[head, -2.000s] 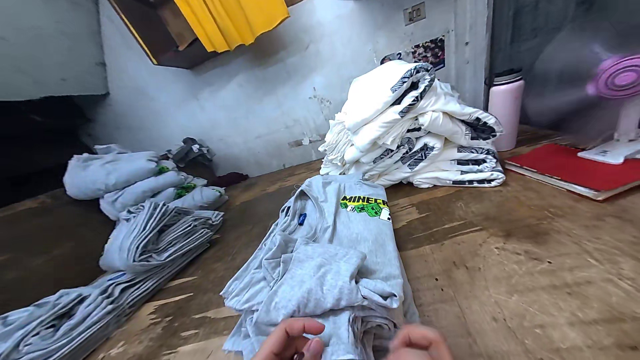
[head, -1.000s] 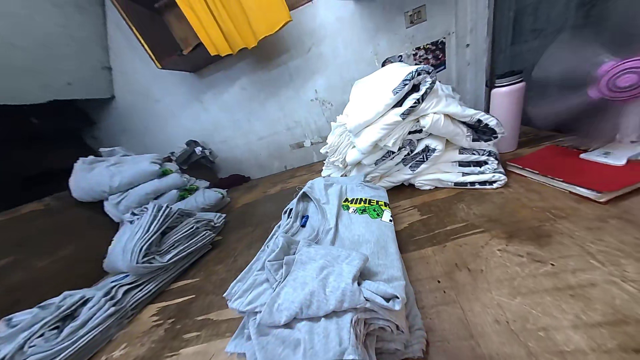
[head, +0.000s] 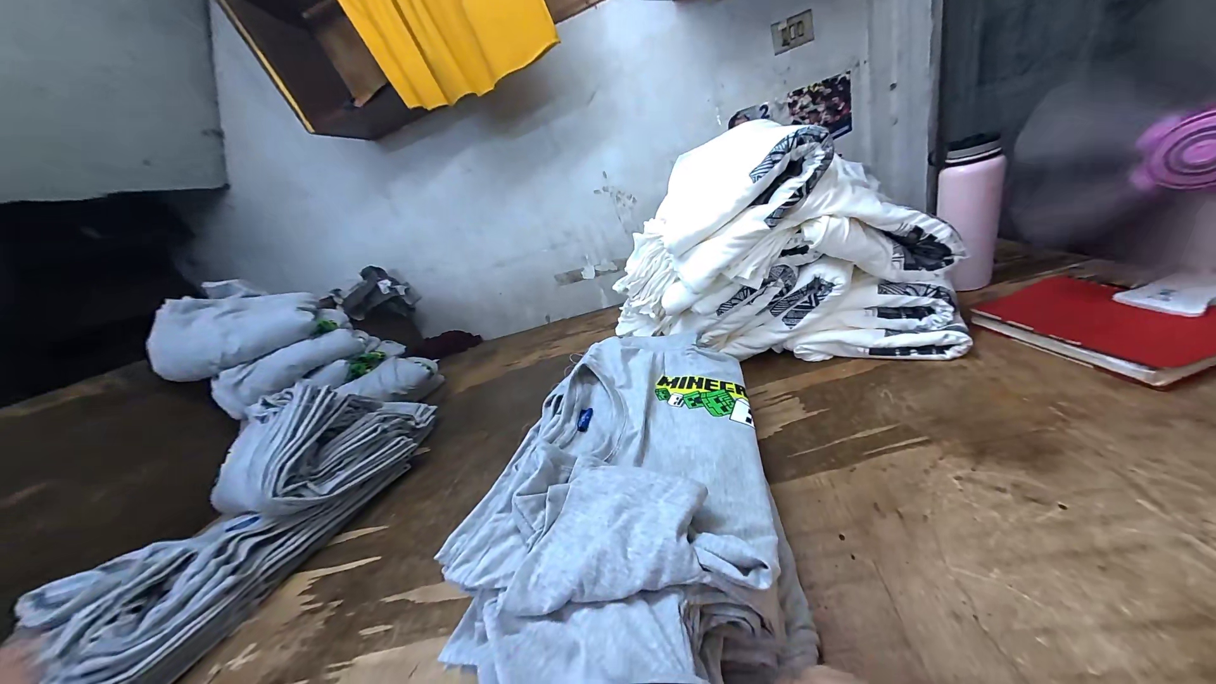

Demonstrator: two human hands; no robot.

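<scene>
A sliver of my left hand shows blurred at the bottom left corner, beside the end of a long stack of folded grey shirts. Only a small edge of my right hand is visible at the bottom, near the lower right corner of the grey T-shirt pile. That pile lies in the middle of the wooden table, with a green and yellow print on the top shirt and its sleeve part folded over. Fingers of both hands are mostly out of frame.
Rolled grey shirts lie at the back left. Behind the middle pile stands a stack of white printed garments. A pink bottle, a red folder and a pink fan are at the right; yellow cloth hangs above.
Two seconds ago both hands were at the near end of the middle pile; one second ago neither showed. Now my left hand is at the far left, by the long grey stack.
</scene>
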